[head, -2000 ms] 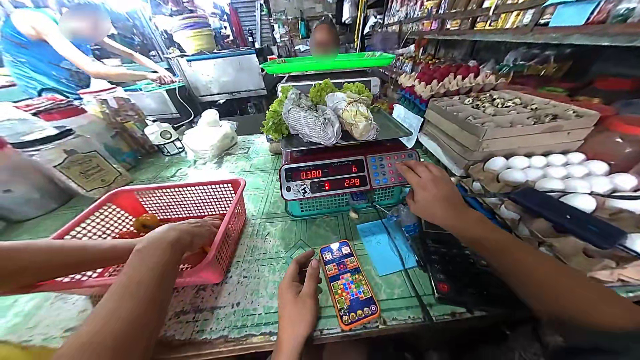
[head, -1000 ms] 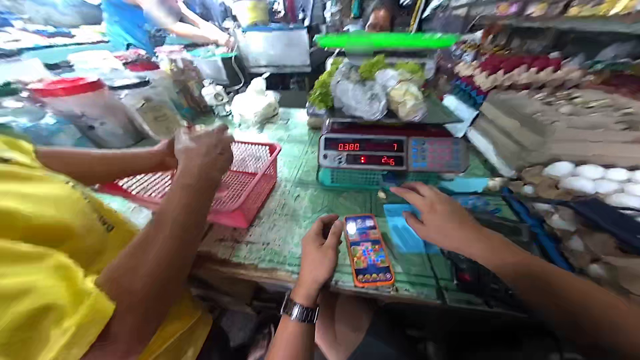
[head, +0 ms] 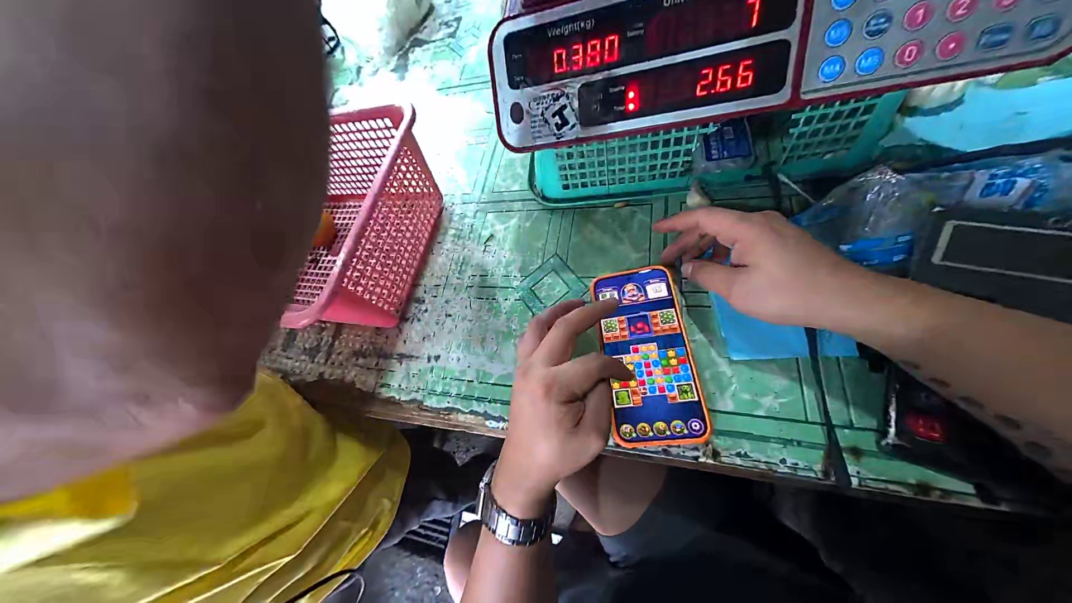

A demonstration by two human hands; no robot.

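Observation:
A smartphone in an orange case (head: 651, 360) lies face up near the counter's edge, a tile-matching game on its lit screen. My left hand (head: 565, 394), with a metal-band watch (head: 515, 515) on the wrist, has its fingers over the phone's left side and grips nothing. My right hand (head: 745, 260) is right of the phone's top, above a blue sheet (head: 766, 331), fingers apart and nothing held. Above both hands stands a digital weighing scale (head: 653, 63) with lit red digits, a teal plastic basket (head: 624, 163) under its display.
At left is a pink plastic basket (head: 377, 234), an orange item partly visible inside. A person in a yellow shirt (head: 209, 494) leans in close, covering much of the left side. Clear plastic packaging (head: 871, 218) and a dark device (head: 997, 268) lie at right on the green counter (head: 486, 276).
The view has dropped toward the phone and come closer. My left hand has moved over the phone's edge. My right hand has left the scale's keypad. The person in yellow has leaned in.

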